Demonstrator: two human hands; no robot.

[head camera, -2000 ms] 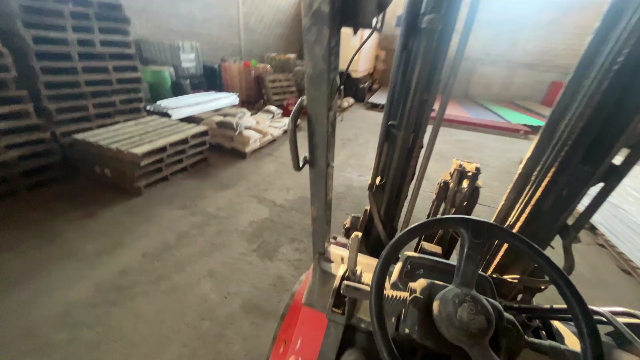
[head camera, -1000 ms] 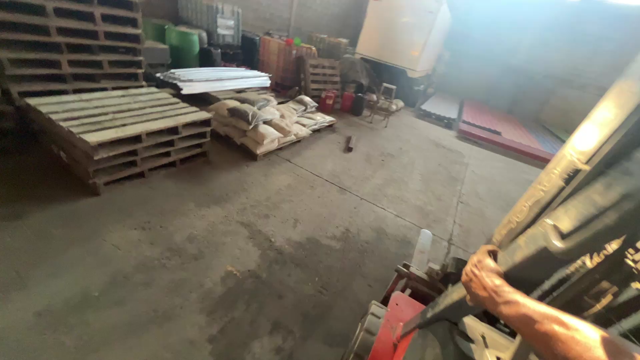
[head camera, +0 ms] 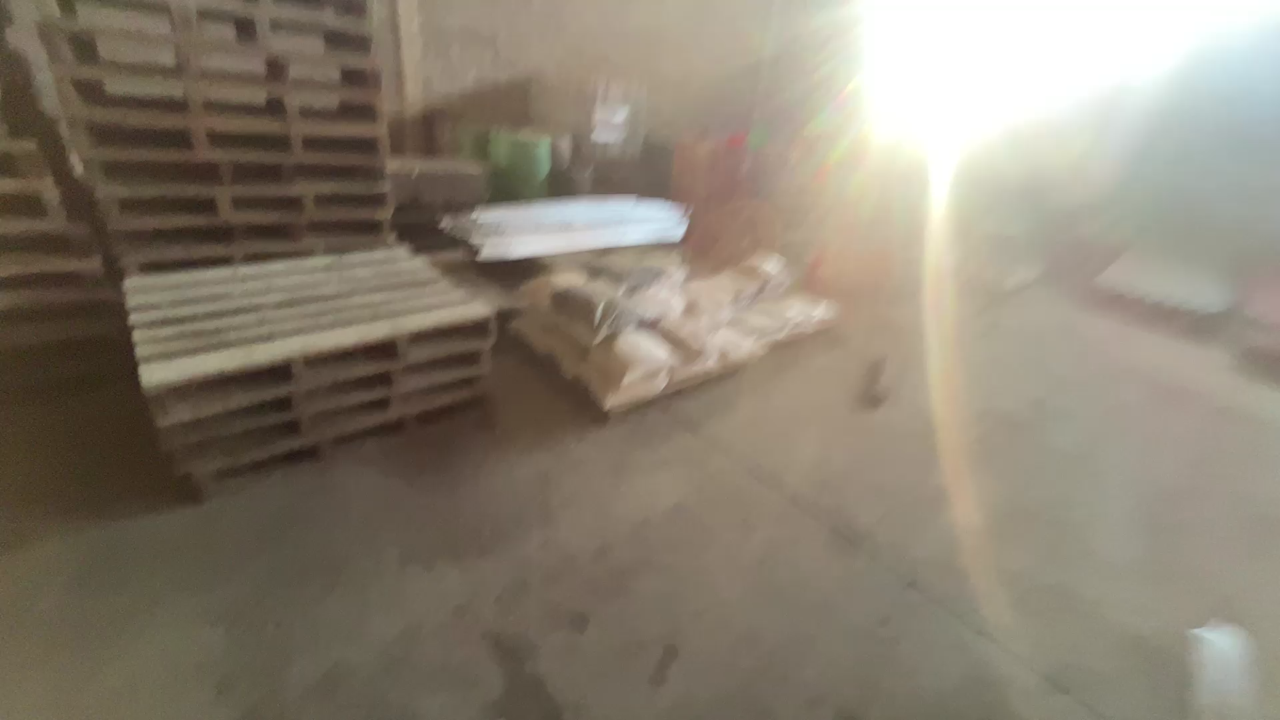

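Neither of my hands shows in the head view now. A low stack of wooden pallets lies at the left, with a tall pallet stack behind it. Right of the low stack, pale filled sacks are heaped on a low base. White sheets lie flat just behind the sacks. At the lower right edge stands a whitish object, too blurred to name. The whole view is blurred, and strong glare hides much of the upper right.
A green drum stands by the back wall, with reddish items beside it. A small dark object lies on the concrete floor. Blurred flat stacks are at the far right.
The view has swung off the forklift's steering wheel and mast. A hand on the mast's side, seen one second ago at the right, is out of view.
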